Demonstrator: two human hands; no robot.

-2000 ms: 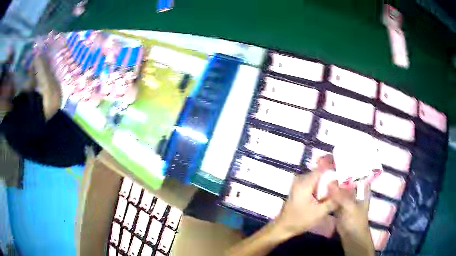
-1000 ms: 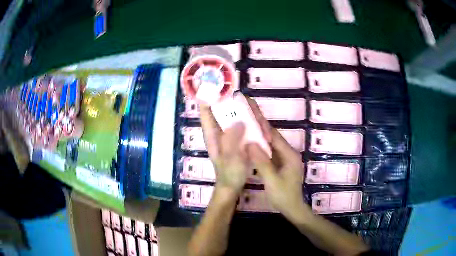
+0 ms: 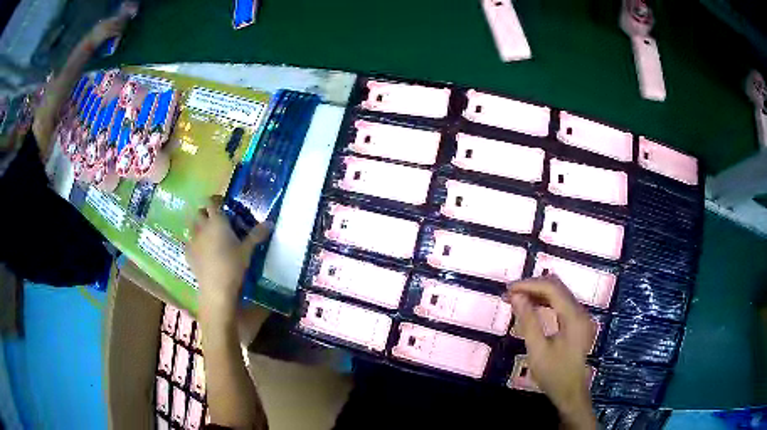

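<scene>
Pale-pink handle covers (image 3: 490,207) lie in rows in a black blister tray (image 3: 652,290). My right hand (image 3: 551,319) is over the lower right part of the tray, fingers bent and parted, with its fingertips beside the end of a cover; no held thing shows. My left hand (image 3: 223,252) is at the near part of the dark blue slotted rack (image 3: 273,155), thumb and fingers apart. No held thing shows in it. Its fingertips partly overlap the rack and the yellow-green mat (image 3: 198,159).
Open fans with blue blocks (image 3: 126,126) lie grouped on the mat. Another person's arm (image 3: 67,84) reaches in at the far left. Pink fan pieces (image 3: 647,63) lie on the green surface (image 3: 378,38) beyond the tray. A carton (image 3: 134,353) with more covers stands below the bench edge.
The pink fan that both hands held is no longer in them. My hands have parted, the left moving left to the rack and the right moving right over the tray.
</scene>
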